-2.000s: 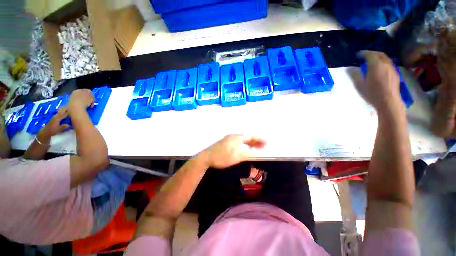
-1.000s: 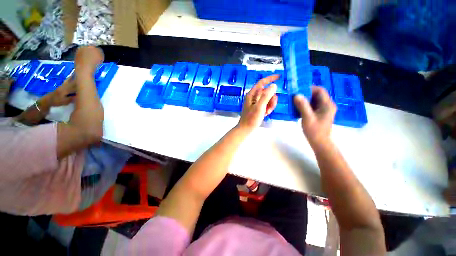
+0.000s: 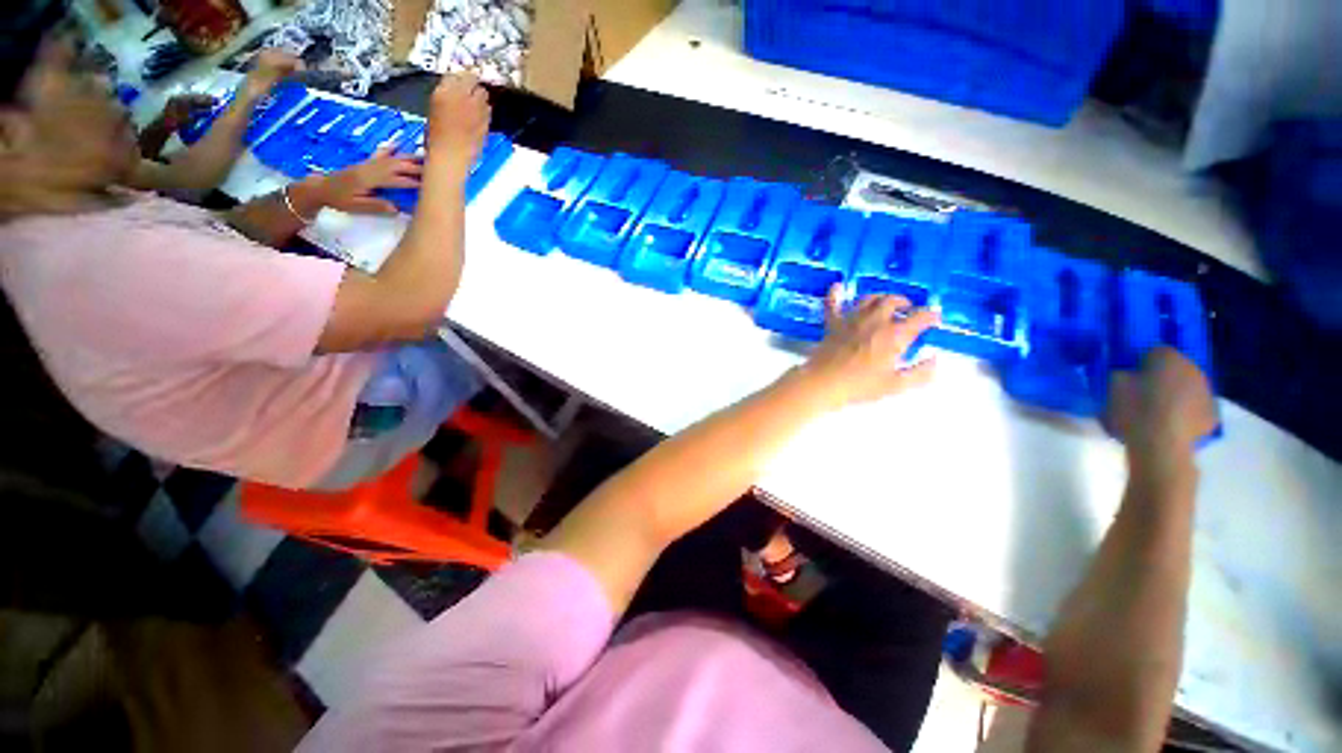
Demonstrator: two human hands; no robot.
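Note:
Several blue blister trays (image 3: 740, 243) lie side by side in a slanting row on the white bench, cavities up. My left hand (image 3: 879, 350) is at the near edge of the middle trays, fingers spread, fingertips touching them, gripping nothing visible. My right hand (image 3: 1163, 400) is blurred and curled over the near end of the rightmost blue tray (image 3: 1163, 306); its fingertips are partly hidden. The tray beside it (image 3: 1070, 316) is also blurred.
A neighbouring worker (image 3: 177, 302) sits left, hands over more blue trays (image 3: 331, 133). Behind are a carton of white parts (image 3: 474, 37), a black strip (image 3: 662, 130) with a flat glossy pack (image 3: 920, 196), and a large blue block (image 3: 935, 52). An orange stool (image 3: 386, 508) is below.
The view has swung left. The upright tray in my right hand is no longer raised; that hand is now at the row's right end. My left hand has lowered to the trays' near edge.

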